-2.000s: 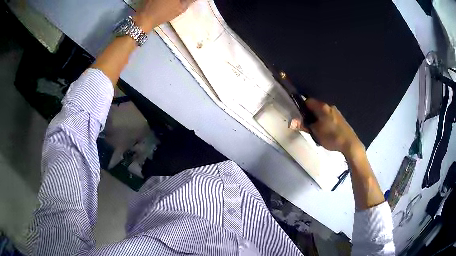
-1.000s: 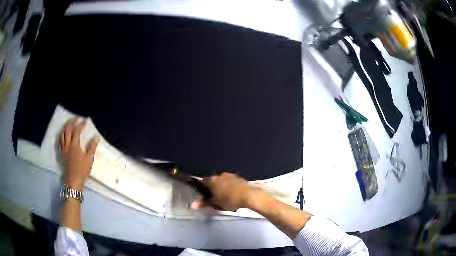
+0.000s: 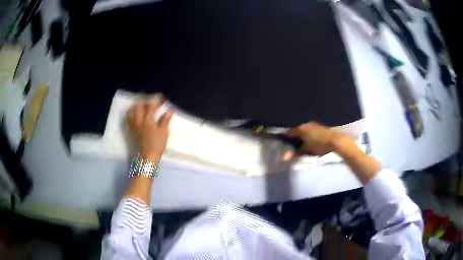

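Observation:
A large black fabric sheet [image 3: 218,61] lies flat on the pale table. A long white curved pattern piece [image 3: 203,144] lies along its near edge. My left hand [image 3: 149,124] rests flat on the pattern's left part, fingers spread, with a metal-band watch on the wrist. My right hand [image 3: 315,139] holds black tailor's shears [image 3: 276,136] by the handles at the pattern's upper edge, blades towards the left. A brass-coloured pivot shows. The blades are blurred and their opening is unclear.
A tan wooden strip [image 3: 34,112] lies at the left. At the right are a green-handled tool [image 3: 393,62], a long mottled block [image 3: 406,94] with a blue item, pale metal loops [image 3: 432,99] and dark strips. The table's front edge curves below my hands.
The camera view has shifted, so the table things appear moved. Since the oldest frame, my left hand is seen flat on the pattern's end. The right hand still holds the shears.

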